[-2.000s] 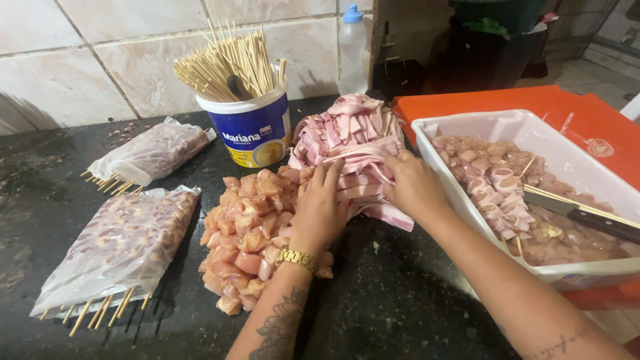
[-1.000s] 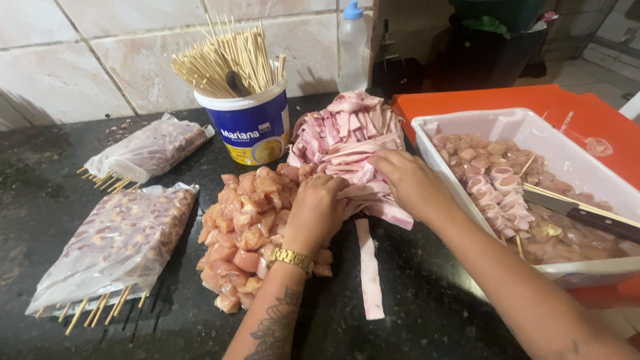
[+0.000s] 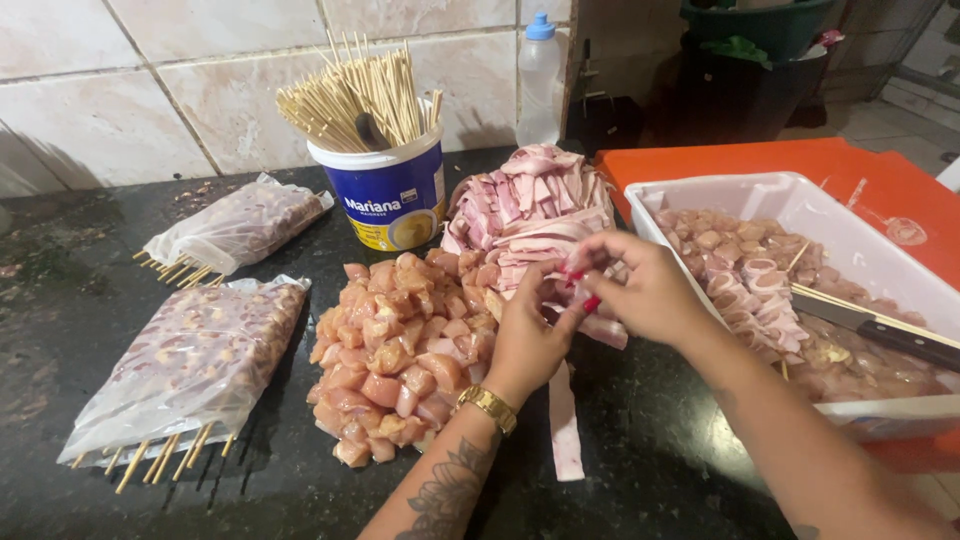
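Note:
My left hand point(image 3: 534, 326) and my right hand point(image 3: 634, 289) meet over the front of a pile of bacon strips point(image 3: 536, 191). Their fingertips are pinched together; what lies between them is mostly hidden. A single bacon strip point(image 3: 564, 427) hangs or lies below my left hand on the dark stone counter. Left of my left hand is a heap of raw chicken cubes point(image 3: 409, 345). To the right, a white plastic tub point(image 3: 757, 180) holds more chicken cubes, bacon-wrapped pieces on a skewer point(image 3: 757, 304) and a black-handled knife point(image 3: 885, 332).
A blue and white bucket point(image 3: 390, 191) of wooden skewers point(image 3: 360, 97) stands behind the chicken. Two bagged packs of skewered meat point(image 3: 195, 360) point(image 3: 240, 225) lie at the left. A plastic bottle point(image 3: 538, 82) is by the tiled wall. An orange board point(image 3: 862, 161) lies under the tub.
A loose bacon strip has come onto the counter in front of the pile since the earliest frame. My hands have drawn off the pile and their fingertips have come together.

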